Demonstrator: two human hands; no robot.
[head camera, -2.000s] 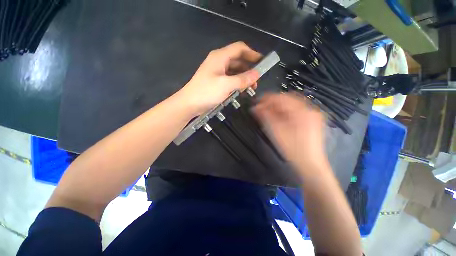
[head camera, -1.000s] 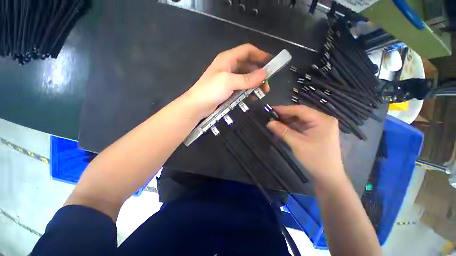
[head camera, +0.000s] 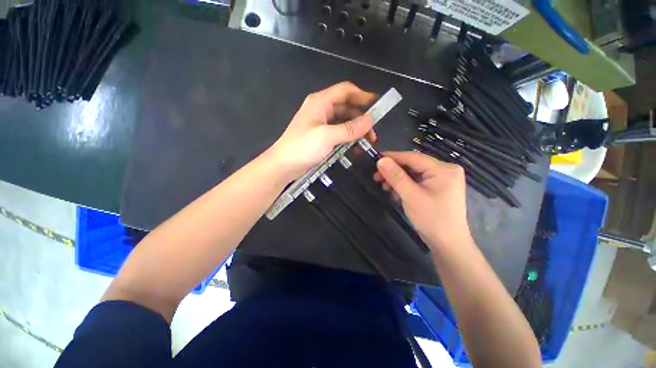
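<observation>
My left hand grips the upper part of a silver loading bar, held slanted over the dark table. Small metal ends stick out along the bar's lower right edge, with thin black tubes running from them toward me. My right hand pinches a black tube between thumb and fingers. Its shiny tip is at the bar's upper end, close to my left fingertips. Most of that tube is hidden by my right hand. A loose pile of black tubes with shiny tips lies to the right.
A black bundle lies fanned out at the far left of the table. The steel lower mould is at the back, with a pale green platen at upper right. Blue bins stand right and below left.
The tube tip in my right hand has moved up and left, from clear of the bar to its edge. The bar stays in my left hand.
</observation>
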